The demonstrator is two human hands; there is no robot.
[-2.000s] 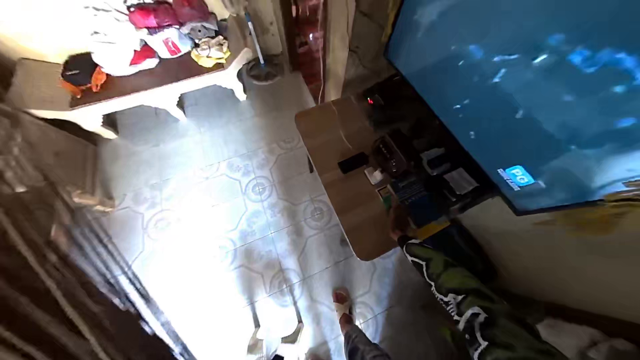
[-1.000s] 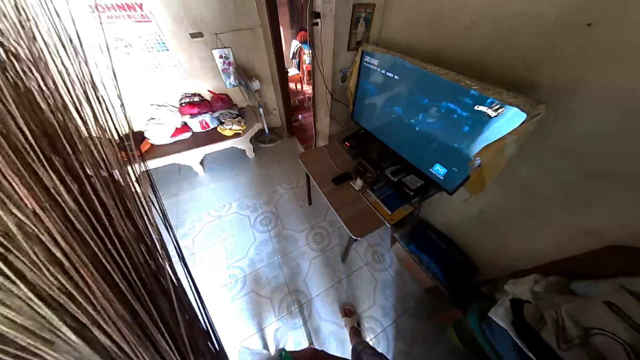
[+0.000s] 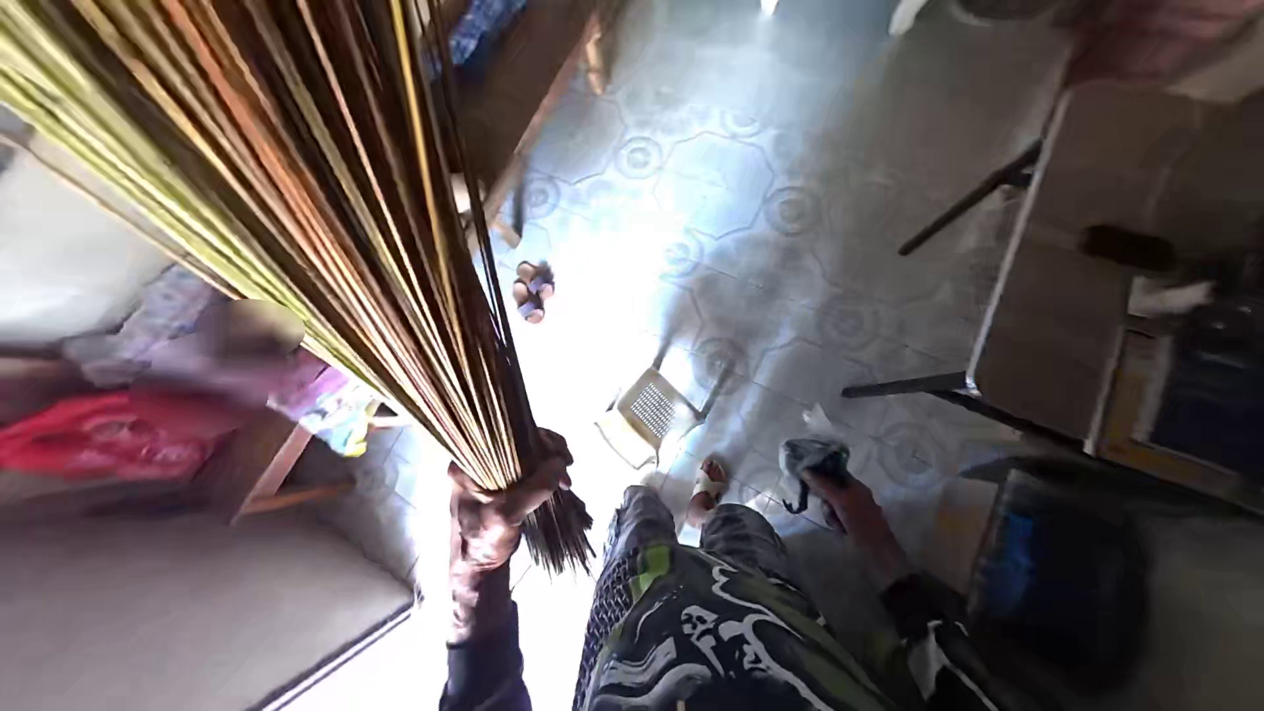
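Note:
My left hand (image 3: 509, 499) is wrapped around a broom of thin stiff ribs (image 3: 346, 227), close to the bundle's narrow bound part. The long ribs fan out toward the upper left, and a short dark end sticks out below the fist. On the right, my right hand (image 3: 829, 484) grips a crumpled grey cloth or bag (image 3: 812, 459), blurred, above the tiled floor. A sandaled foot (image 3: 708, 482) shows between the hands, near my legs.
A small plastic chair (image 3: 647, 415) stands on the patterned tile floor (image 3: 731, 178) ahead of me. To the right is a wooden table (image 3: 1057, 276) with metal legs and things on it. A red cloth (image 3: 109, 434) lies at the left. A dark container (image 3: 1062, 563) sits low right.
The view has swung strongly down. My right hand, reaching over the table two seconds ago, is now away from it with the grey item. My left hand has come into view on the broom.

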